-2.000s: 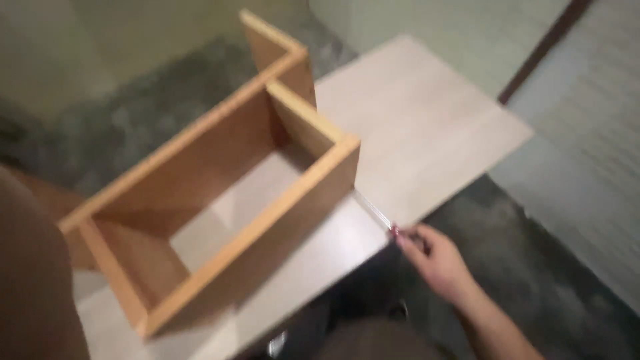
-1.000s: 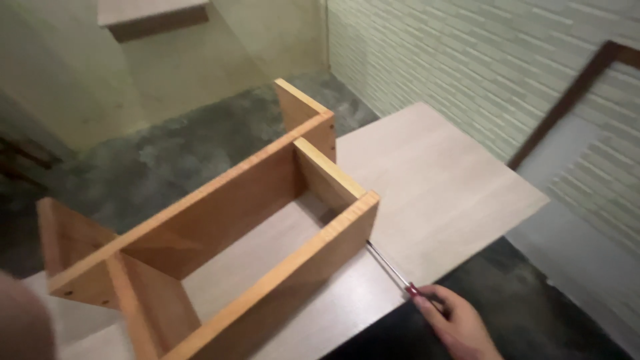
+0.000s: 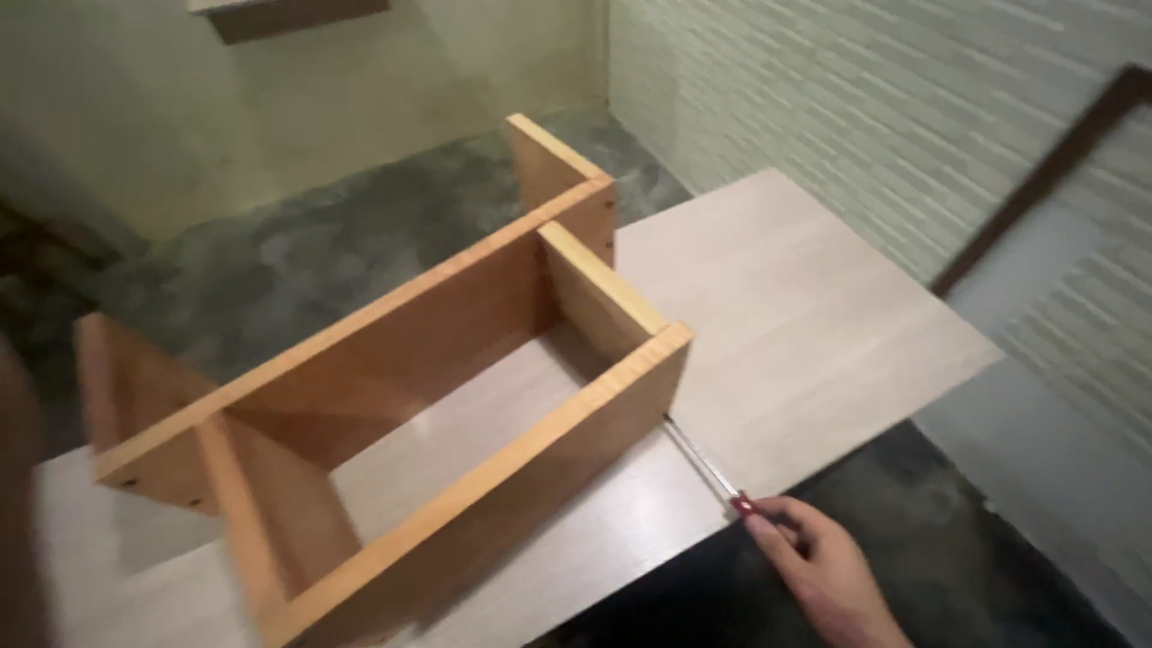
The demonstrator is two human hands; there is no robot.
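My right hand [image 3: 814,558], at the lower right, grips a screwdriver [image 3: 706,461] by its red handle. The thin metal shaft points up and left, and its tip meets the lower right corner of a wooden shelf unit [image 3: 504,486]. The unit is an open rectangular frame of boards, with one board [image 3: 549,162] standing out at the far end and another [image 3: 135,387] at the left. Dark screw holes show in the board ends. A blurred, skin-toned shape at the left edge may be part of my left arm; no left hand can be made out.
The unit rests on a pale wood-grain tabletop [image 3: 810,297], whose edge runs close to my right hand. Around it lies a dark mottled floor [image 3: 297,261]. A textured wall [image 3: 855,135] and a brown frame [image 3: 1035,189] stand at the right. A ledge [image 3: 297,20] juts out at the upper left.
The view has shifted, showing more of the walls. My right hand keeps hold of the screwdriver, with its tip by the same corner of the unit.
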